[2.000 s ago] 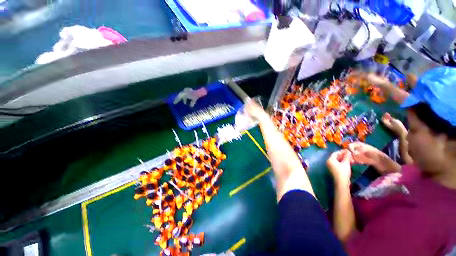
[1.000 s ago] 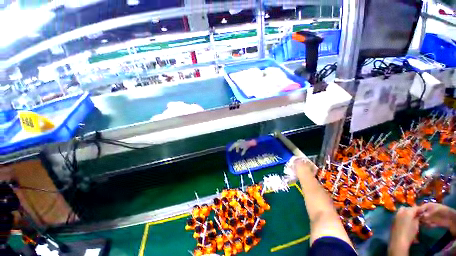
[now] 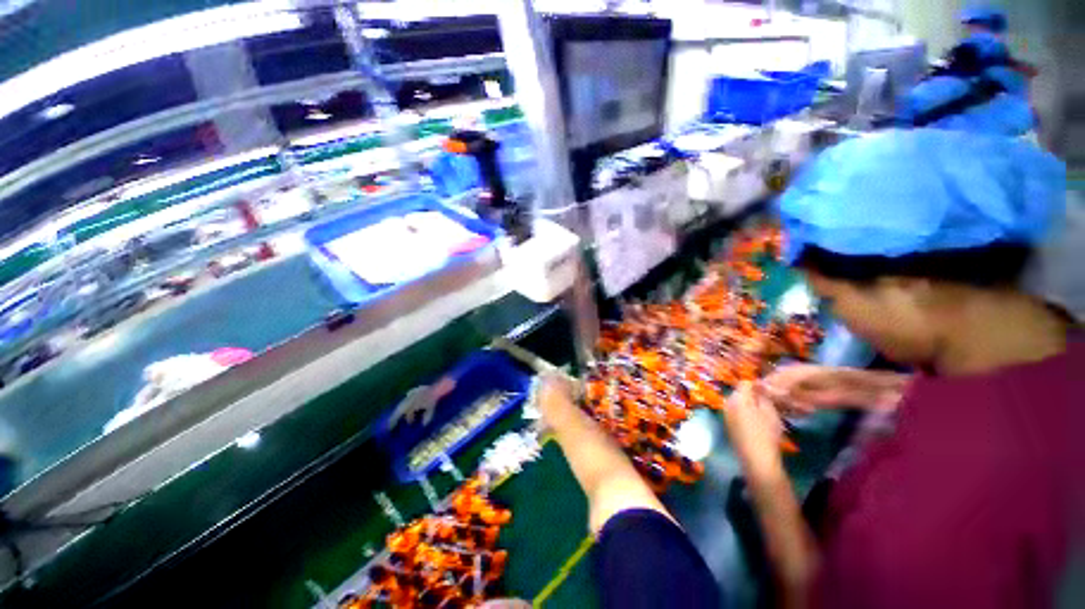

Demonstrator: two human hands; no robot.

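My right hand [image 3: 554, 399] reaches out from a dark sleeve to the crumpled clear bag at the right end of the blue parts tray [image 3: 399, 458]. It is small and blurred, so its grip cannot be told. A skin-coloured sliver at the bottom edge, probably my left hand [image 3: 506, 604], is almost wholly cut off. Orange-and-black parts [image 3: 446, 550] with thin pale stems lie heaped at the bottom centre. White fittings [image 3: 509, 453] lie between this heap and the tray. The tray holds rows of pale pieces and a whitish glove [image 3: 421, 402].
A larger heap of orange parts [image 3: 666, 357] lies right of my arm. A person in a blue cap and maroon top [image 3: 964, 476] works close on the right, hands together. Beyond the dark channel are a ledge, a blue tray with white contents [image 3: 327, 276], a white box [image 3: 544, 259] and a monitor.
The view has swung to the right, bringing the neighbouring person and monitor further into the picture. My right hand stays by the bag at the tray's right end.
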